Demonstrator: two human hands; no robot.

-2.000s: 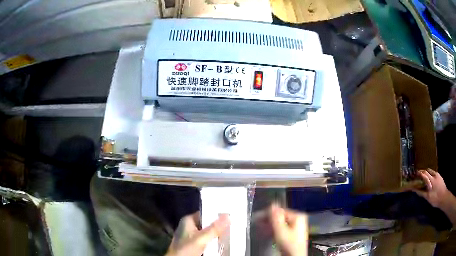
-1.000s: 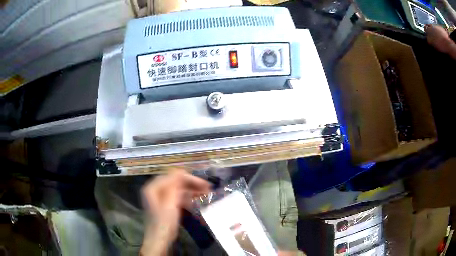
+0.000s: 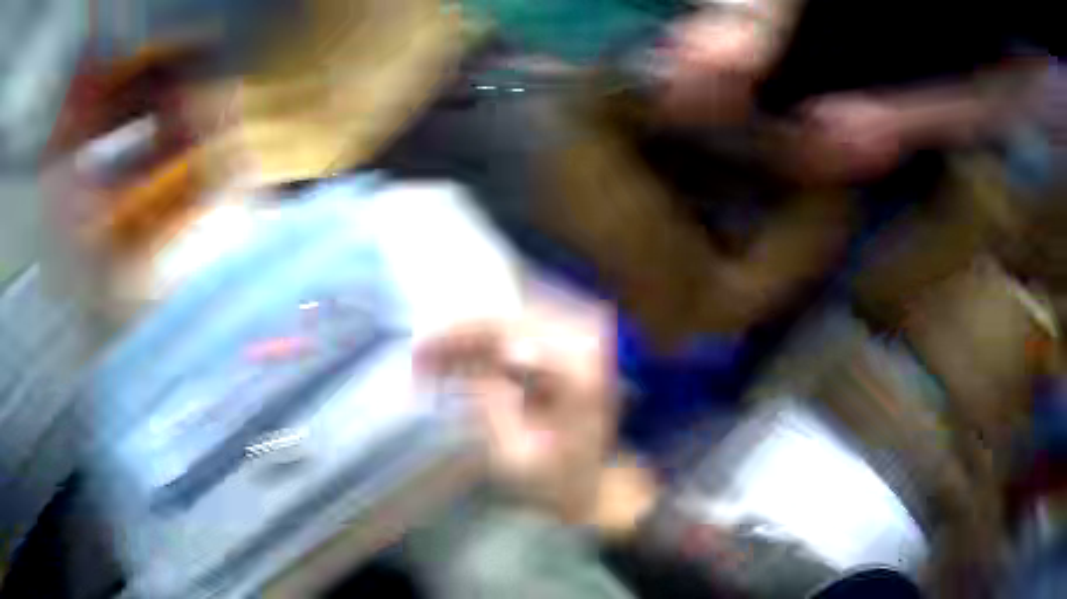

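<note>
The view is heavily blurred. A bare hand [image 3: 521, 392] shows over the right end of the blue-grey sealer [image 3: 246, 339], its fingers pointing left. Blur hides whether it is my left or right hand and whether it holds anything. A small patch of skin shows just below and right of it. The sealer is tilted in view, with a bright white area [image 3: 456, 257] beside its housing. A shiny white item [image 3: 819, 491], possibly a bagged box, shows at the lower right. My other hand cannot be made out.
Another person's hands [image 3: 860, 129] are at the upper right, over an open brown carton [image 3: 655, 257]. A blue stool [image 3: 685, 380] shows below it. Tan cardboard [image 3: 339, 94] is behind the sealer, and an orange-brown patch [image 3: 158, 193] is at the upper left.
The view has swung right and tilted, so the sealer has shifted to the lower left. The bagged box from below the sealer is no longer clearly visible there. A hand now shows at the sealer's right end.
</note>
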